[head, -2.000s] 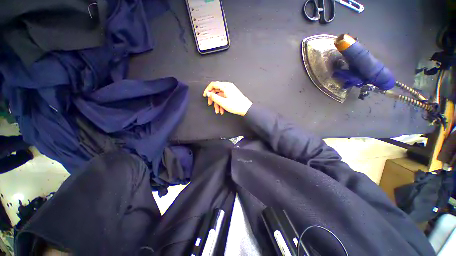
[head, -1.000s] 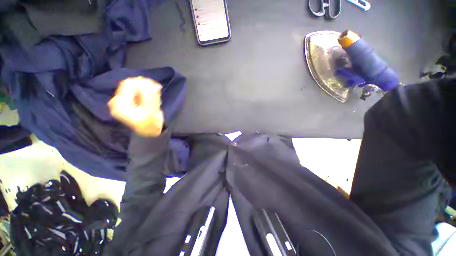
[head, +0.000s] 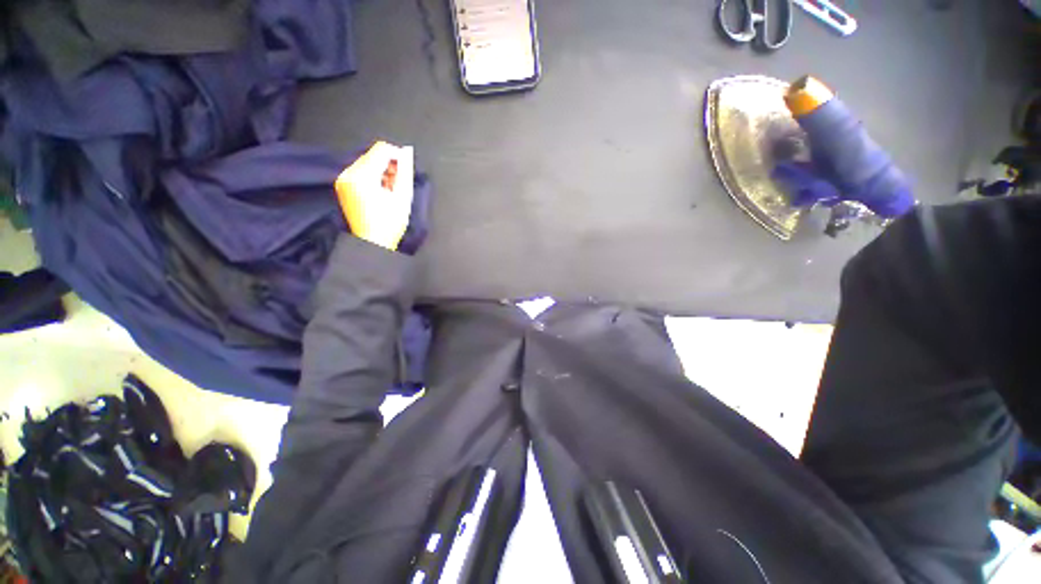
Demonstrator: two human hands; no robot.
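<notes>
My left hand (head: 377,196), bare and slightly blurred, is over the right edge of the navy garment heap (head: 245,188). Its fingers are curled in, with nothing visible in them. My right hand is out of the picture; only its raised dark sleeve (head: 936,342) shows at the right edge. The phone (head: 498,48) lies at the top centre with a lit screen. The iron (head: 748,137) lies at the right, its silver plate pointing away from its blue-wrapped handle (head: 850,154), with an orange-brown end.
Black-handled shears (head: 756,21) and a small white-and-blue tool (head: 824,14) lie at the top edge of the dark table (head: 594,205). Black bundled pieces with white glints (head: 126,491) are at the lower left. My dark-clothed lap is below the table edge.
My right hand has left the table centre and its arm is raised at the right. My left arm has come down from the lower left; its hand has shifted right across the navy heap.
</notes>
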